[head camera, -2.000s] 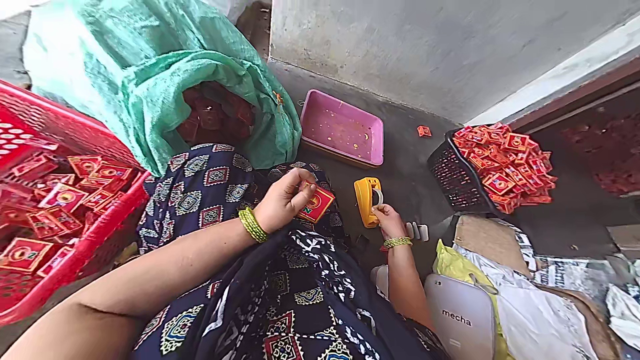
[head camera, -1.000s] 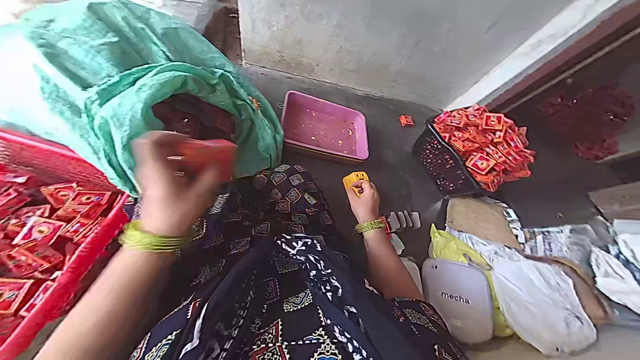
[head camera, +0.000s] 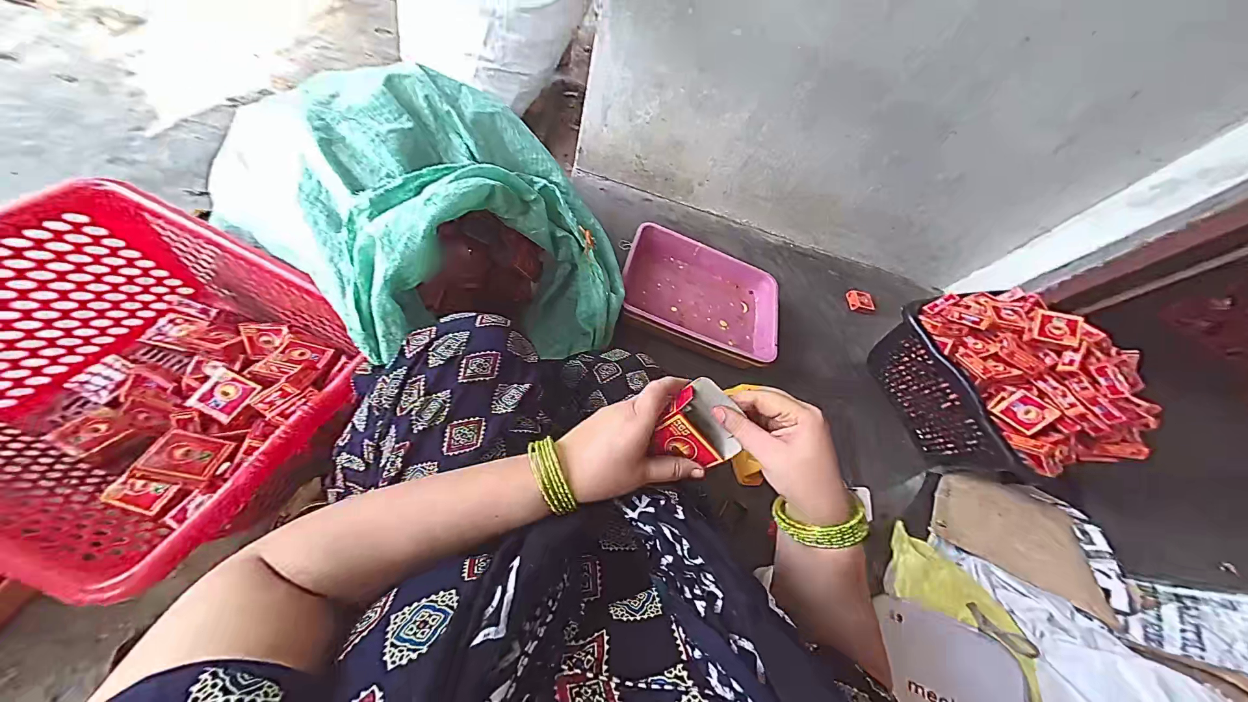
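My left hand (head camera: 624, 439) grips a small red printed carton (head camera: 687, 432) above my lap, its pale flap standing up. My right hand (head camera: 790, 444) touches that flap with the thumb and also holds a yellow object (head camera: 748, 466), mostly hidden behind the fingers. Ahead of my lap, a green woven sack (head camera: 390, 195) lies with its mouth open and dark red items inside. A red plastic basket (head camera: 107, 224) at the left contains many small red packets (head camera: 224, 395). On the right, a black plastic basket (head camera: 912, 390) is heaped with similar packets (head camera: 1033, 361).
A pink tray (head camera: 702, 292) stands on the floor near the grey wall (head camera: 877, 127). One red packet (head camera: 860, 300) lies between tray and black basket. Cardboard (head camera: 1014, 536), a yellow bag (head camera: 941, 575), white sheets and a pale panel (head camera: 936, 643) lie at the lower right.
My left hand has come back from beside the sack's mouth to my lap. Both hands are now together at the carton, whose pale flap shows. The view has shifted, showing more of the red basket.
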